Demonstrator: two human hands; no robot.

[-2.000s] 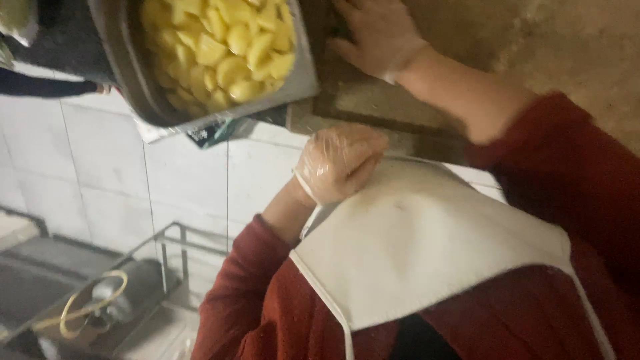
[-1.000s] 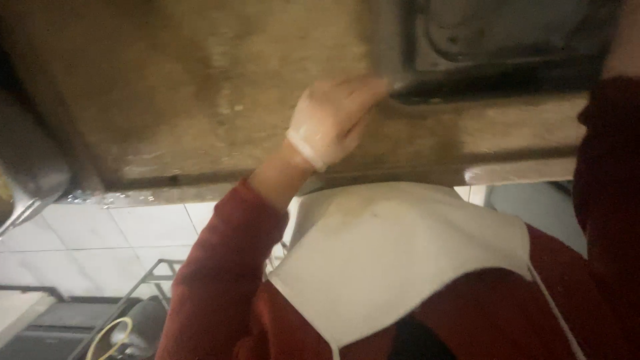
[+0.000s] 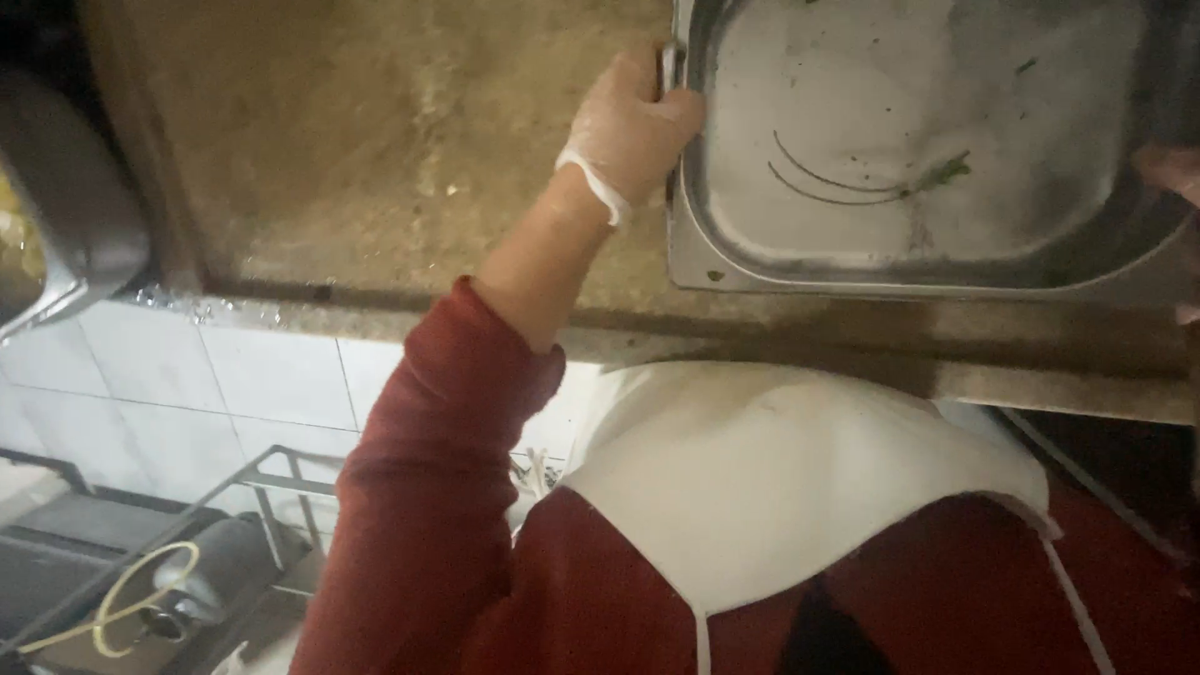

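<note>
A shallow stainless steel pan (image 3: 914,131) lies on the worn brown counter at the upper right. Thin stems, a green leafy sprig (image 3: 937,175) and small dark bits are on its bottom. My left hand (image 3: 637,127), in a clear glove, grips the handle at the pan's left end, its thumb by the rim. Only part of my right hand (image 3: 1172,173) shows at the right edge of the view, against the pan's far right side; its grip is mostly out of frame.
A deep steel container (image 3: 89,187) with yellow pieces stands at the left. The counter's raised front edge (image 3: 619,342) runs before my white apron (image 3: 797,469). Below left are a metal rack (image 3: 272,478), a grey cylinder and a yellow hose (image 3: 141,553).
The view has shifted far right along the counter from the container of yellow pieces. My left hand has moved from beside the apron to the pan's handle, and the pan's inside now shows clearly.
</note>
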